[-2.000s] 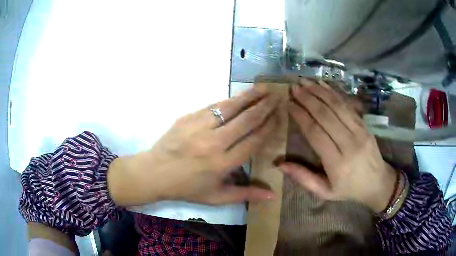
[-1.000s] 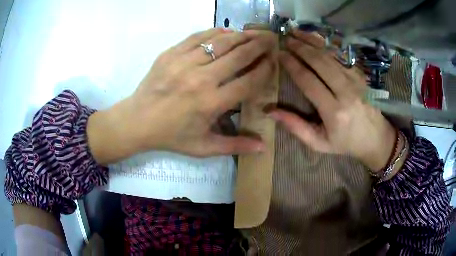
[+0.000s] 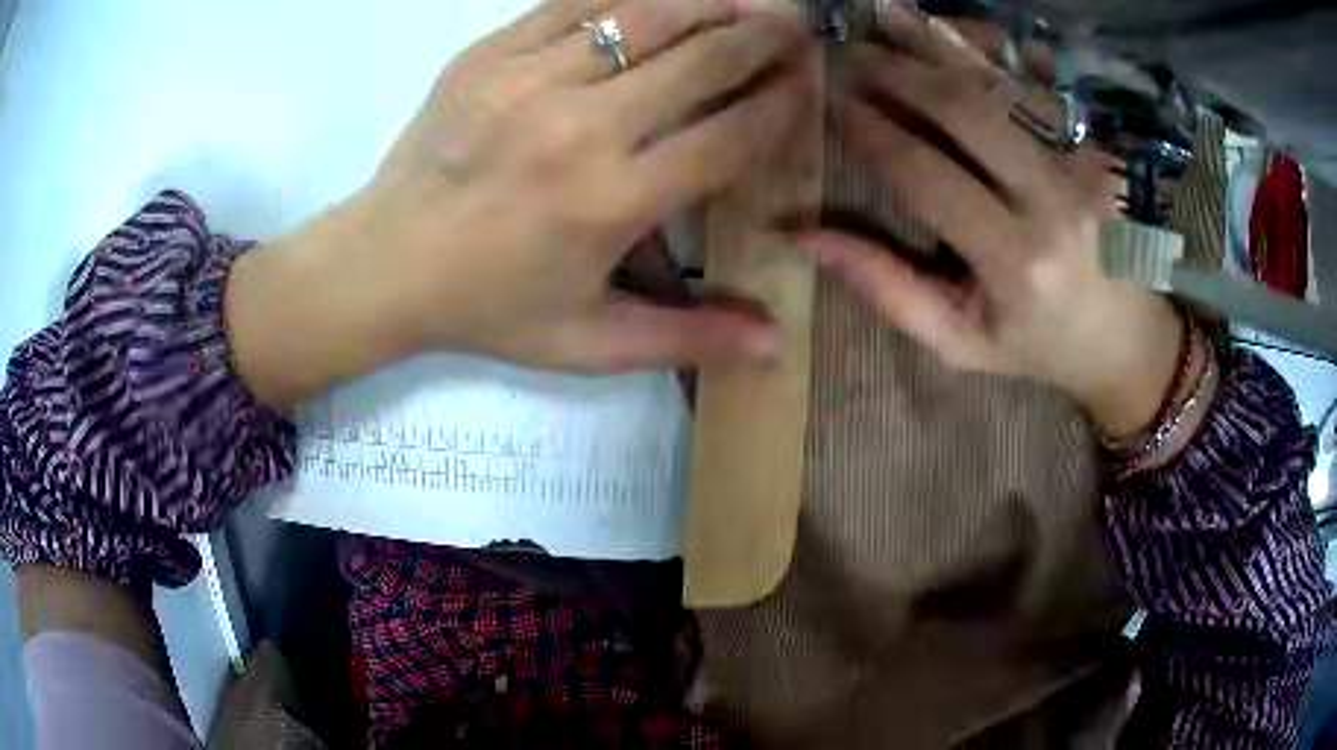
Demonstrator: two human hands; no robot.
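Observation:
A tan template strip (image 3: 745,484) with a rounded lower corner lies along the left side of a brown ribbed garment panel (image 3: 938,498). My left hand (image 3: 557,205) lies flat over the upper part of the strip, thumb spread onto it. My right hand (image 3: 997,220) lies flat on the brown panel just right of the strip, thumb near the strip's edge. Neither hand's fingers are closed round anything. The fingertips reach the top edge of the picture, beside the needle area (image 3: 843,18), which is mostly cut off. The panel hangs over the table's front edge.
The machine head (image 3: 1246,59) fills the upper right. A pale ribbed block (image 3: 1141,252) sits beside my right hand. Red-handled snips (image 3: 1279,223) lie at the far right. A printed ruler scale (image 3: 484,462) runs along the front table edge. A checked apron (image 3: 499,630) shows below.
The picture has shifted, so table and machine sit higher in it. Both hands and the strip have moved forward under the machine head together, and more of the strip's lower end shows.

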